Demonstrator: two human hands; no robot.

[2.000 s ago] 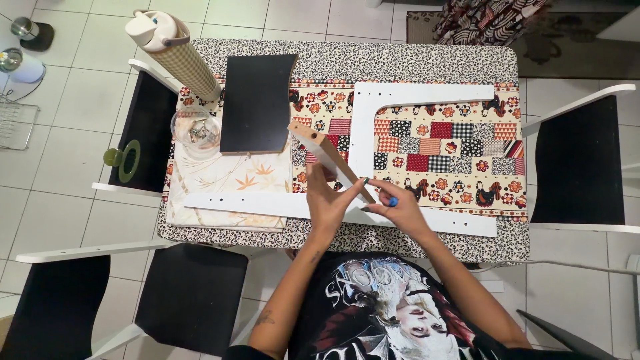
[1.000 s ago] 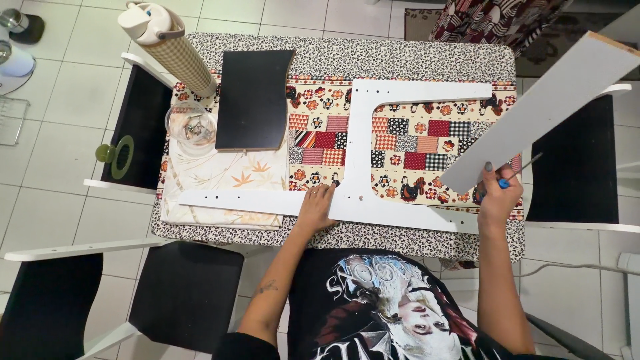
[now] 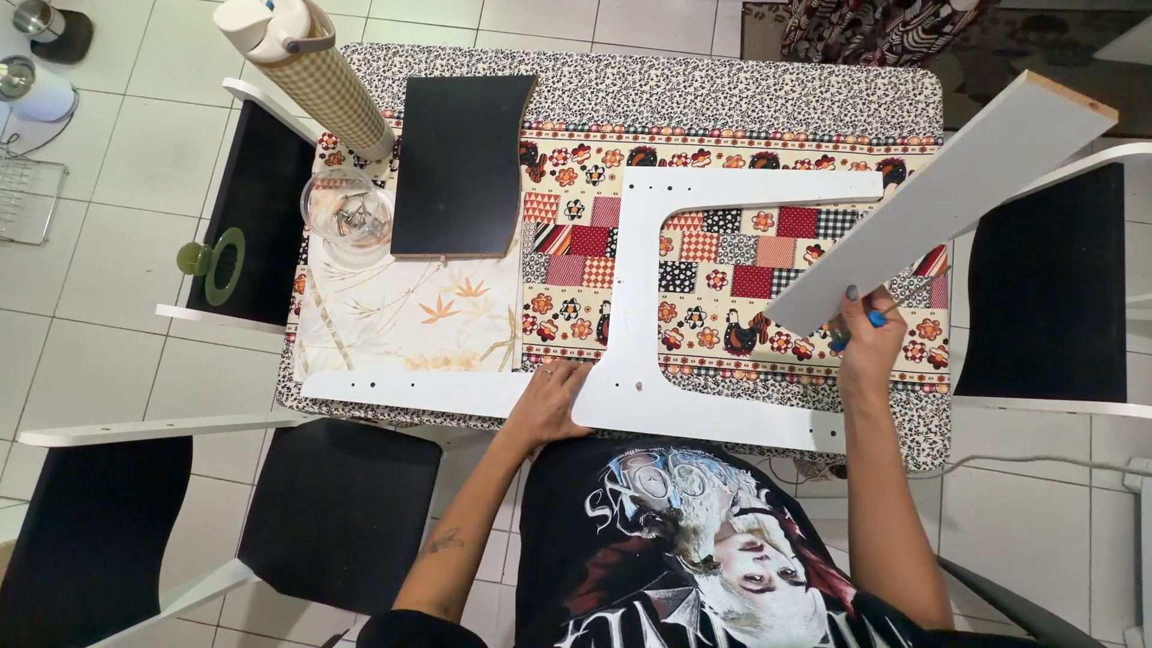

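My left hand [image 3: 551, 402] rests on the white chair side frame [image 3: 634, 346], which lies flat on the table with small holes along its arms. My right hand [image 3: 868, 337] holds a white board [image 3: 936, 207] raised at a slant over the table's right side, its bare wood end at the upper right. The same hand also holds a screwdriver with a blue handle [image 3: 876, 319], its shaft pointing up and right. A black panel with a curved edge [image 3: 461, 166] lies left of the frame. Beside it, a clear plastic tub [image 3: 348, 216] holds screws.
A checkered thermos flask [image 3: 328, 90] stands at the table's far left corner. Patterned cloths cover the table [image 3: 657, 99]. Black and white chairs [image 3: 337, 508] stand around it, one on the left with a green ring-shaped object [image 3: 225, 266] on it. A cable [image 3: 1017, 457] runs at right.
The board, held by both hands over the frame's middle two seconds ago, has moved right and up in my right hand. My left hand has let it go and come down on the frame.
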